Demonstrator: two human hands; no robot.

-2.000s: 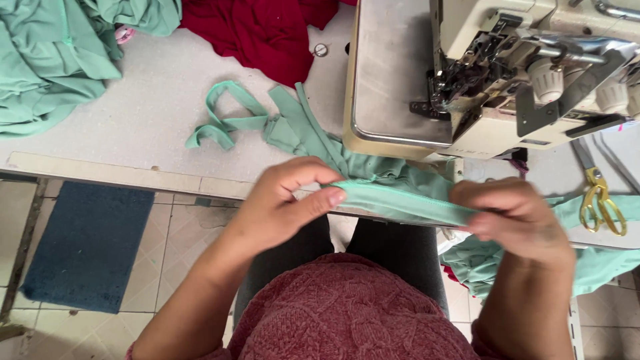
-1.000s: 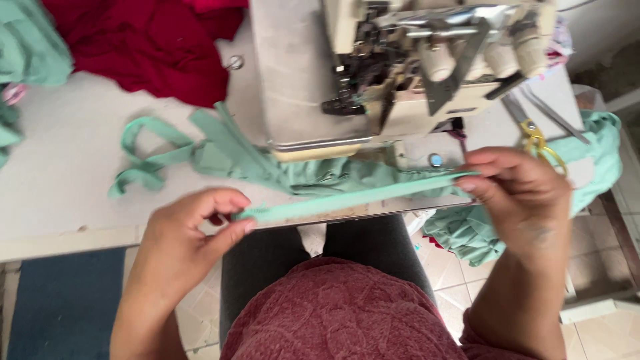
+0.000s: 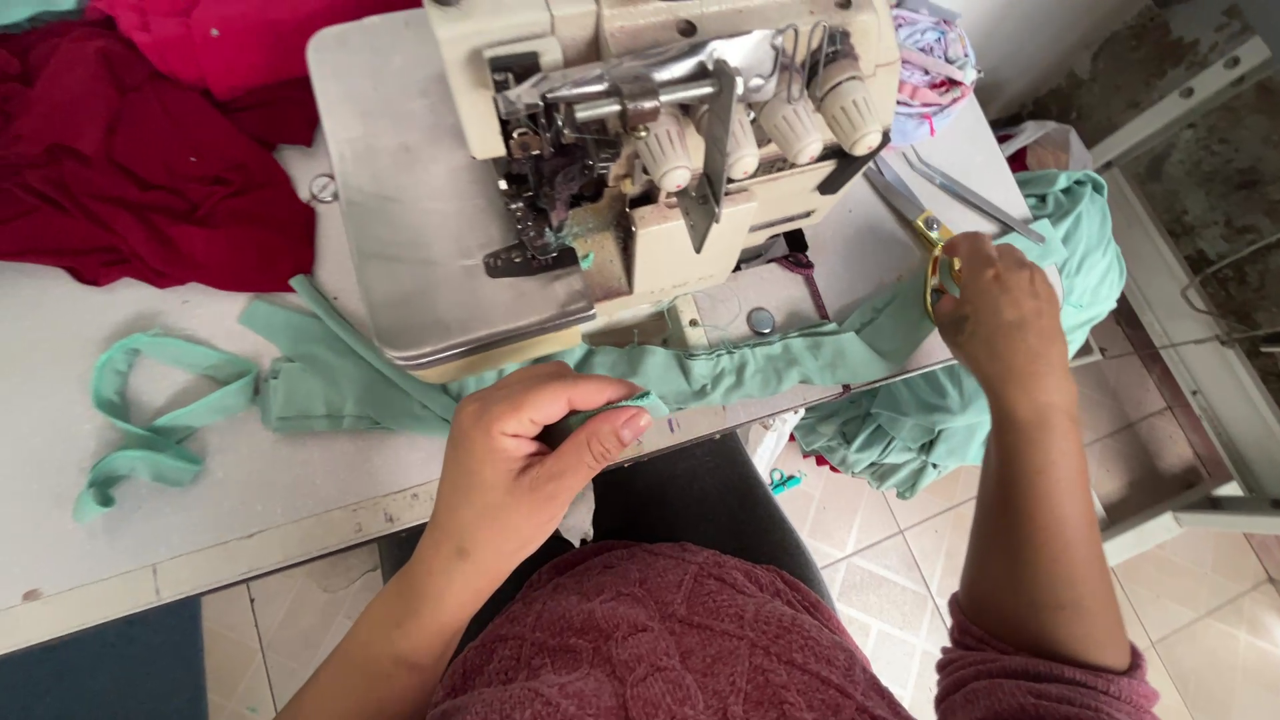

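Note:
My left hand [image 3: 545, 450] pinches a folded mint-green fabric band [image 3: 640, 402] between thumb and fingers, just over the table's front edge; most of the band is hidden by the hand. My right hand [image 3: 1000, 300] is at the gold handles of the fabric scissors [image 3: 932, 228], its fingers on the loops; how firmly it grips them is hard to tell. The scissors' blades point away, toward the overlock sewing machine [image 3: 690, 220]. A long mint-green fabric piece [image 3: 740, 370] lies along the table edge between my hands, in front of the machine.
Metal tweezers [image 3: 970, 195] lie beside the scissors. Dark red fabric [image 3: 150, 160] is heaped at the left, above a looped mint strip [image 3: 130, 440]. More mint fabric [image 3: 1075, 250] hangs over the table's right end. A multicoloured fabric bundle [image 3: 930, 70] sits behind the machine.
My right hand has let go of its end of the mint band and moved right to the scissors. The band, stretched between both hands before, is now only in my left hand. The view has shifted right.

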